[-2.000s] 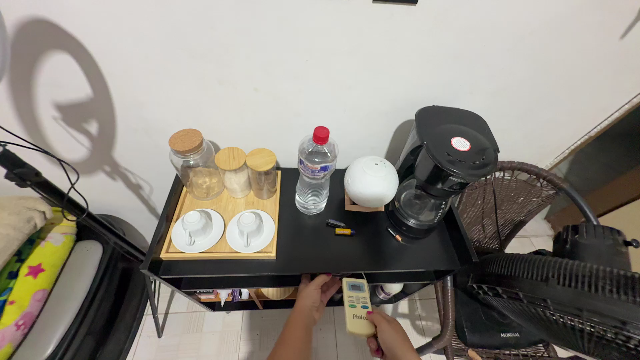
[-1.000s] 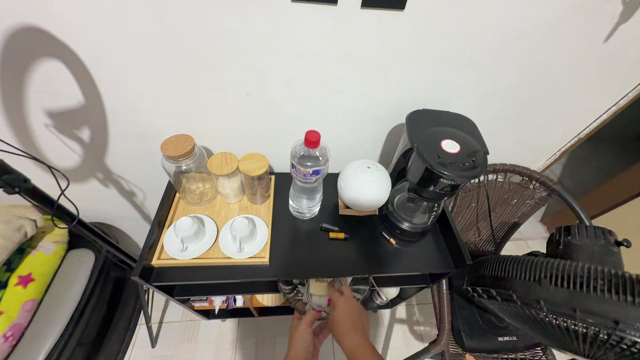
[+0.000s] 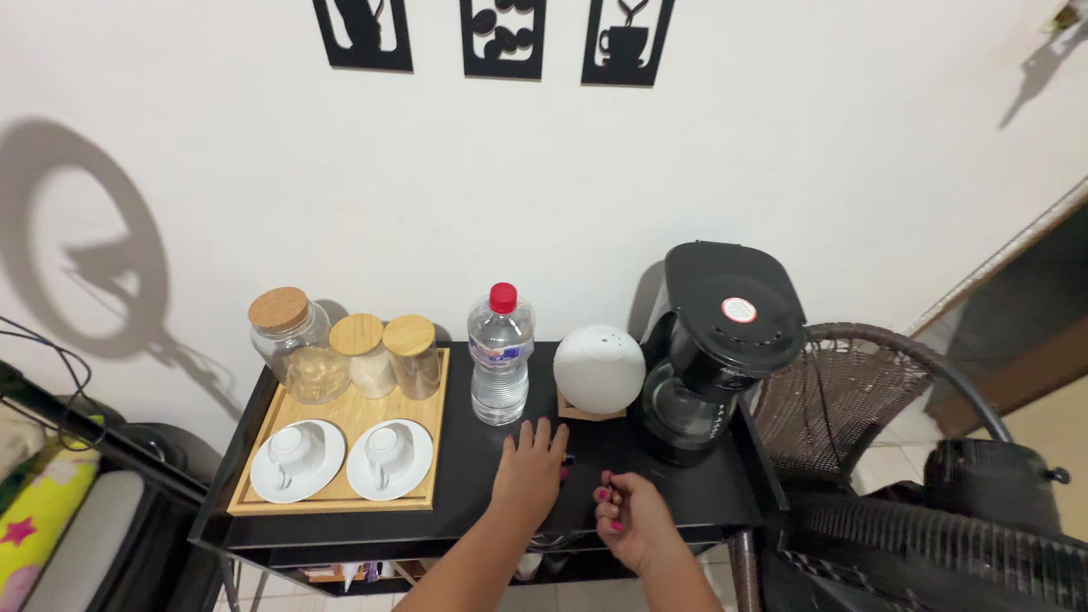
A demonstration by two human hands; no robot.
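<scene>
My left hand lies palm down over the black cart top, just in front of a water bottle with a red cap. A small battery shows partly beside its fingers; whether the hand grips it is hidden. My right hand is at the front of the cart top with curled fingers; something small and dark may be at its fingertips, too small to tell. Behind the hands are a white round diffuser on a wooden base and a black coffee maker.
A bamboo tray at the left holds lidded glass jars and white cups on saucers. A wicker chair and a black fan stand to the right. Items lie on the cart's lower shelf.
Both hands have come up from the lower shelf to the cart top. The remote control held two seconds ago is out of the hands. The view has tilted upward.
</scene>
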